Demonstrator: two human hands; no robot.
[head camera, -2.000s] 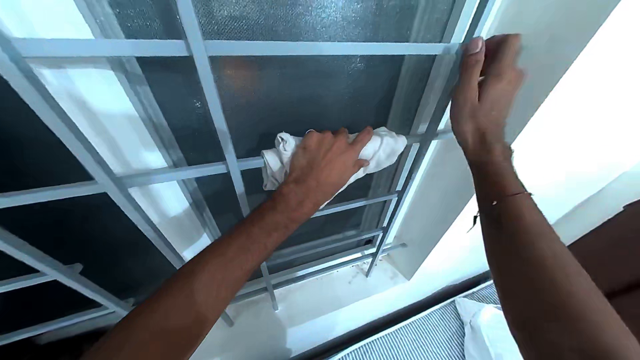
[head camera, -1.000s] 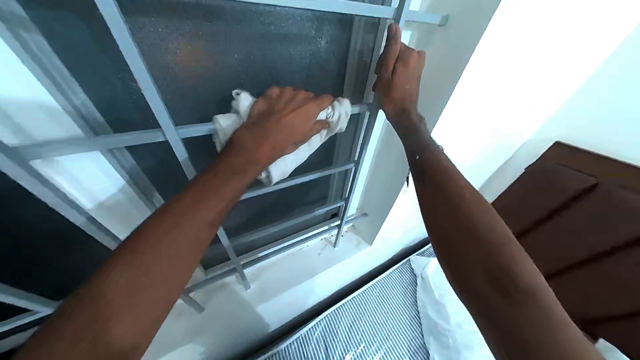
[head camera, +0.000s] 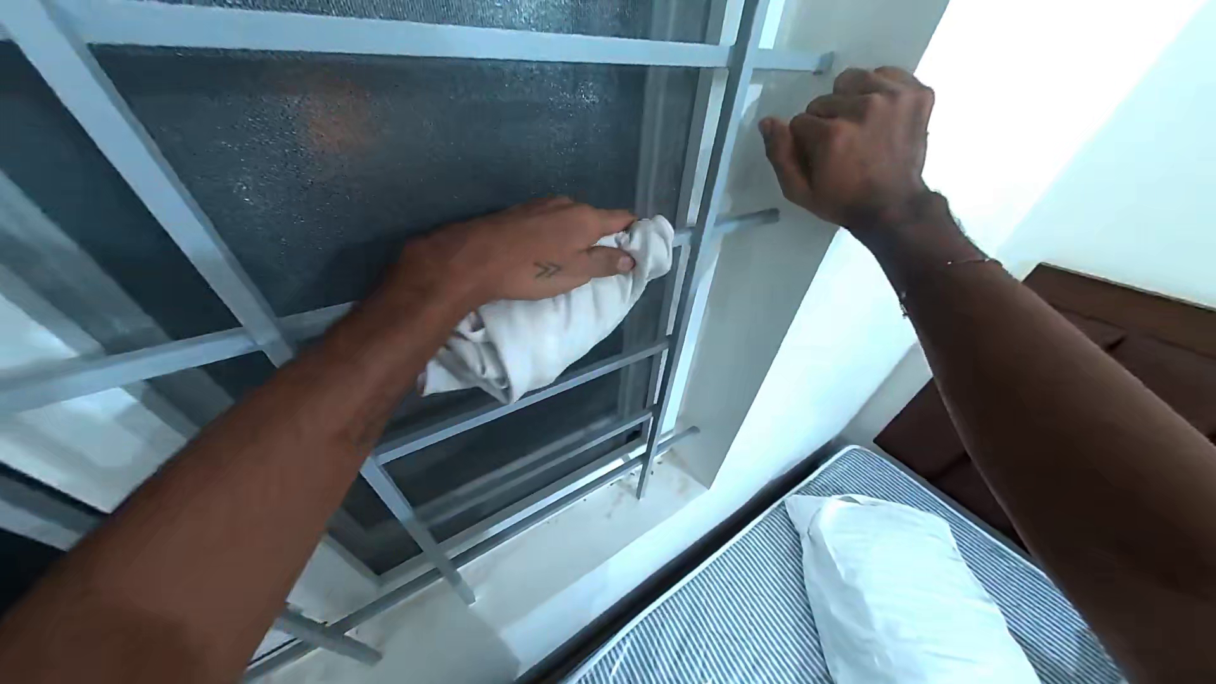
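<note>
My left hand (head camera: 537, 249) grips a bunched white cloth (head camera: 560, 332) against a horizontal bar of the metal window grille (head camera: 408, 40). The cloth hangs below my fingers, near the grille's right upright, and hides part of that bar. Behind the grille is a dark window pane (head camera: 456, 142) with specks on it. My right hand (head camera: 855, 142) is raised beside the right upright, in front of the wall of the window recess, with its fingers curled in and nothing seen in it. Whether it touches the wall, I cannot tell.
Below the grille runs a white window sill (head camera: 570, 532) with small dark marks. At the lower right lies a striped mattress (head camera: 722, 608) bearing a white pillow (head camera: 902, 579). A brown padded headboard (head camera: 1121, 332) stands behind my right forearm. Bar ends stick into the recess wall.
My right hand has come off the grille's right upright and is now curled beside it. My left hand has moved right along the bar with the cloth, closer to that upright. The view has shifted.
</note>
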